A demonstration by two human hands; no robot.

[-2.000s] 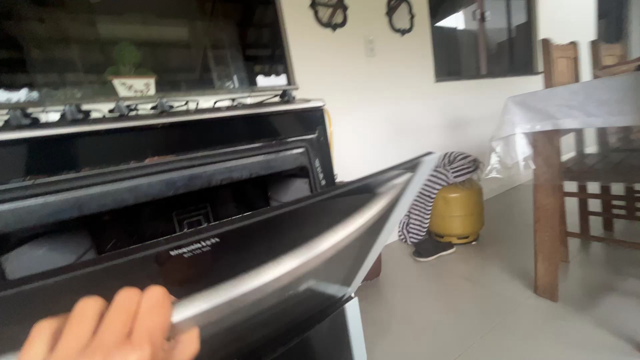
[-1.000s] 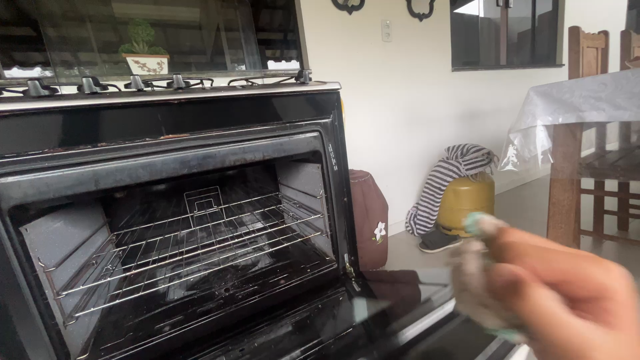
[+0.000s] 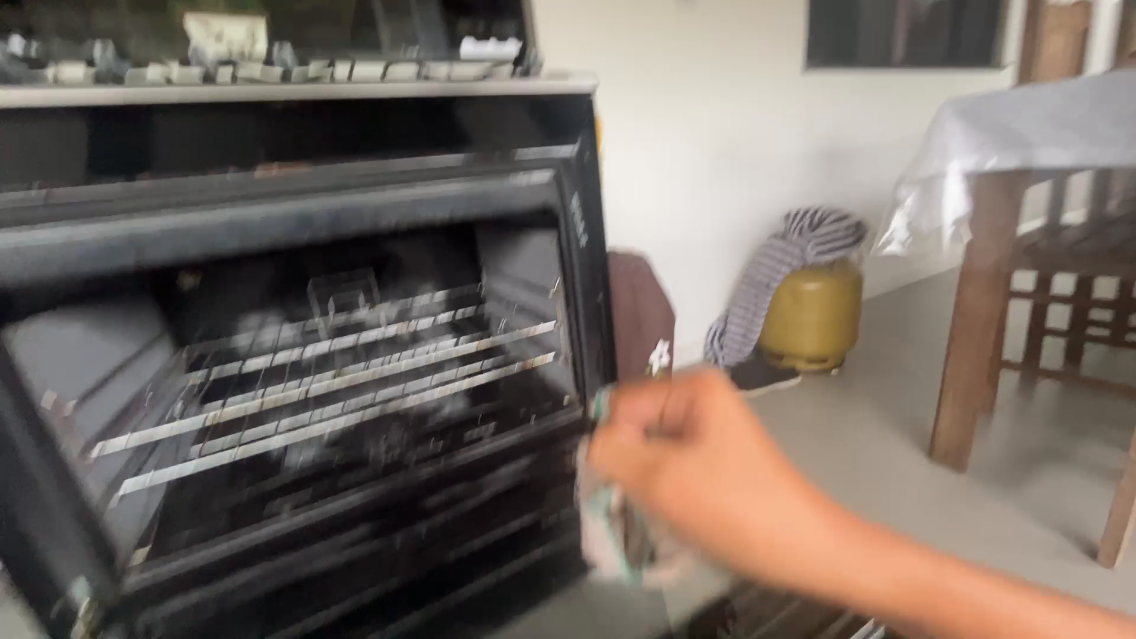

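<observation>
My right hand (image 3: 674,435) is closed on a light cloth with green edging (image 3: 617,532), which hangs below the fingers, in front of the oven's right front edge. To its left is the black oven (image 3: 586,266) with its interior exposed and a wire rack (image 3: 337,377) inside. The lowered oven door (image 3: 754,612) shows only in part at the bottom, beneath my forearm. My left hand is outside the view. Motion blur hides fine detail of the cloth and fingers.
Behind the oven's right side is a maroon cover (image 3: 639,302) with a white flower. A yellow gas cylinder (image 3: 812,315) stands by the wall under striped fabric (image 3: 754,275), beside a dark shoe (image 3: 763,377). At right are a wooden table's leg (image 3: 972,328) and its cloth (image 3: 1029,124).
The hand on the oven door's handle two seconds ago is out of view; the door has come down. My right hand with the cloth has moved left toward the oven since one second ago.
</observation>
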